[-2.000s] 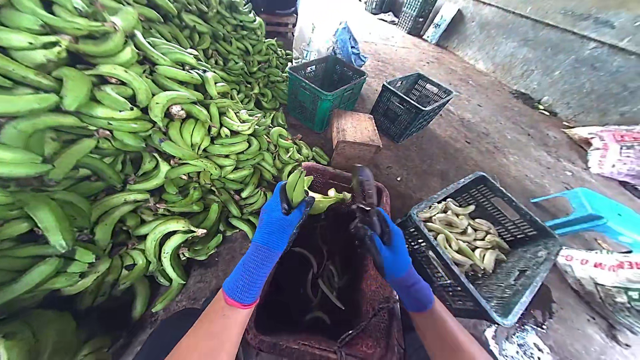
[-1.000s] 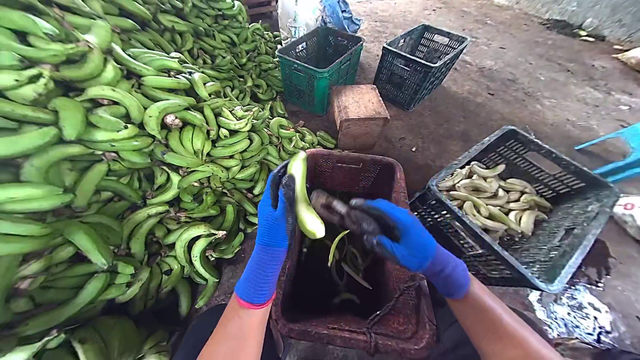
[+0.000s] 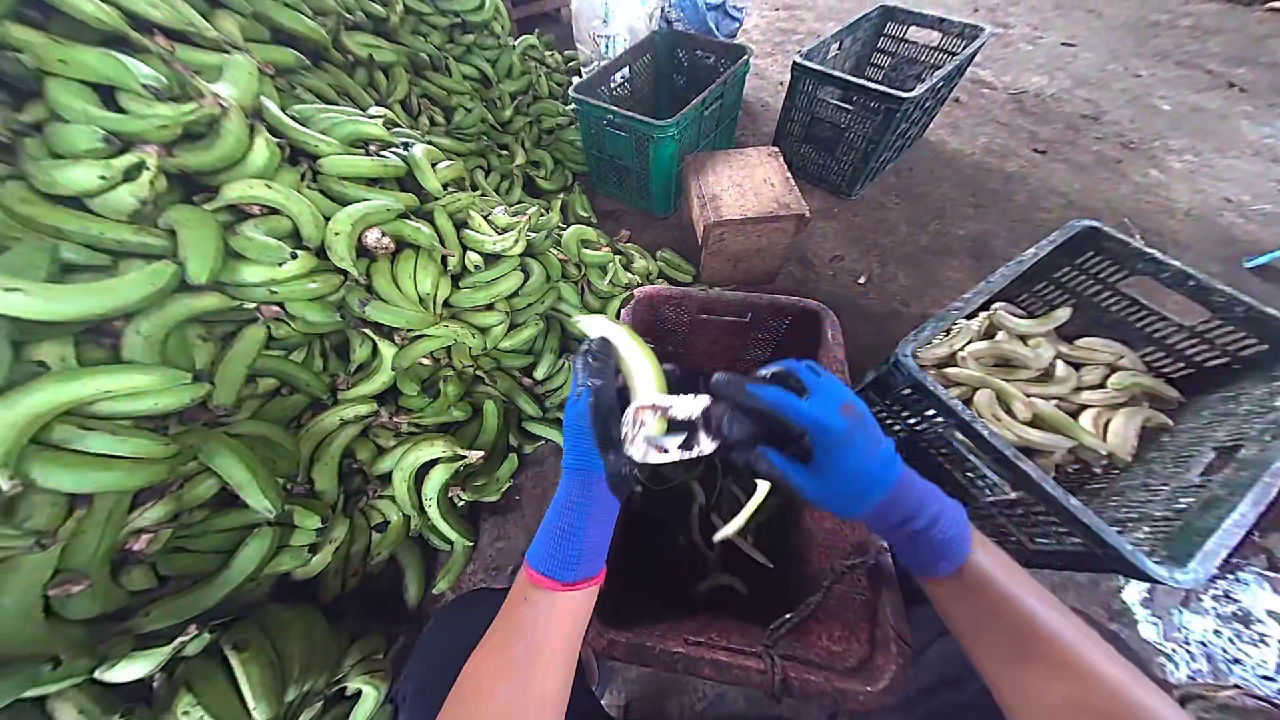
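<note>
Both my hands wear blue gloves with black palms. My left hand [image 3: 597, 430] grips a partly peeled green plantain [image 3: 630, 360], its pale tip pointing up and left. In my right hand [image 3: 800, 425] is a peeler-like tool [image 3: 668, 428] with a pale, dirt-stained head, held against the lower part of the fruit. Below both hands stands a dark red plastic crate [image 3: 735, 650] with strips of peel inside. A pale strip of peel [image 3: 743, 512] shows over the crate, below the tool.
A large heap of green plantains [image 3: 250, 300] fills the left side. At the right, a black crate [image 3: 1040, 510] holds peeled plantains [image 3: 1050, 385]. Beyond the red crate stand a wooden box [image 3: 747, 210], a green crate [image 3: 655, 150] and another dark crate [image 3: 870, 120].
Two seconds ago the tool was upright and apart from the fruit; now it is against it. The plantain shows more pale flesh. The view has shifted somewhat.
</note>
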